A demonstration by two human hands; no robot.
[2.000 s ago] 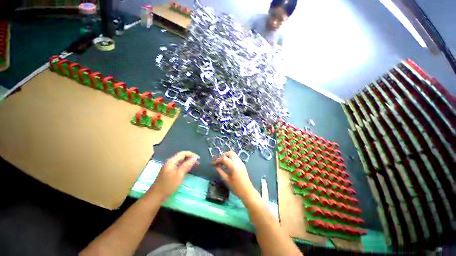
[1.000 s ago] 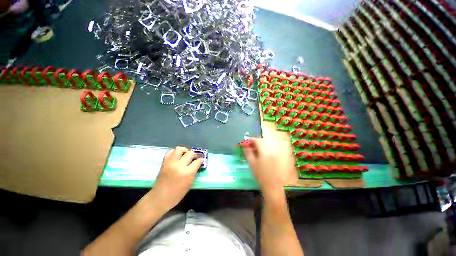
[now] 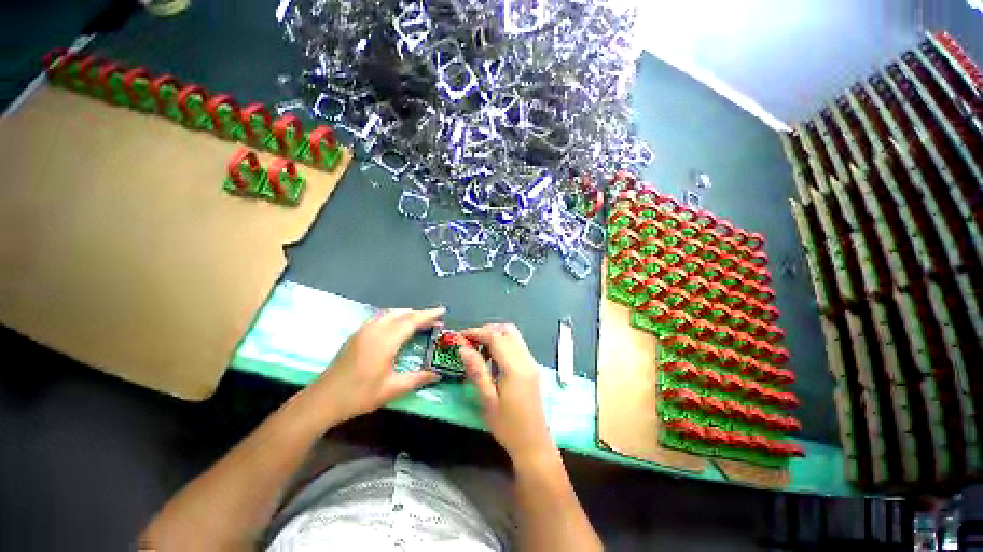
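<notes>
The small dark assembly fixture (image 3: 437,364) lies at the bench's front edge. A red-and-green part (image 3: 450,350) sits on it, red loop up, partly hidden by my right fingers. My left hand (image 3: 372,361) is at the fixture's left side, with index finger at its back corner and thumb at its front corner, gripping it. My right hand (image 3: 504,377) has its fingers on the red-and-green part from the right. Whether a metal frame lies under the part cannot be told.
A heap of metal frames (image 3: 474,129) lies behind. The left cardboard sheet (image 3: 140,237) has red-and-green parts at its far edge. The right cardboard sheet (image 3: 625,394) holds dense rows. A slim pale tool (image 3: 566,350) lies right of my hands. Stacked filled layers (image 3: 895,291) stand far right.
My right hand has moved left from beside the right cardboard sheet, bringing a red-and-green part onto the fixture. My left fingers have opened from over the fixture to around its left side.
</notes>
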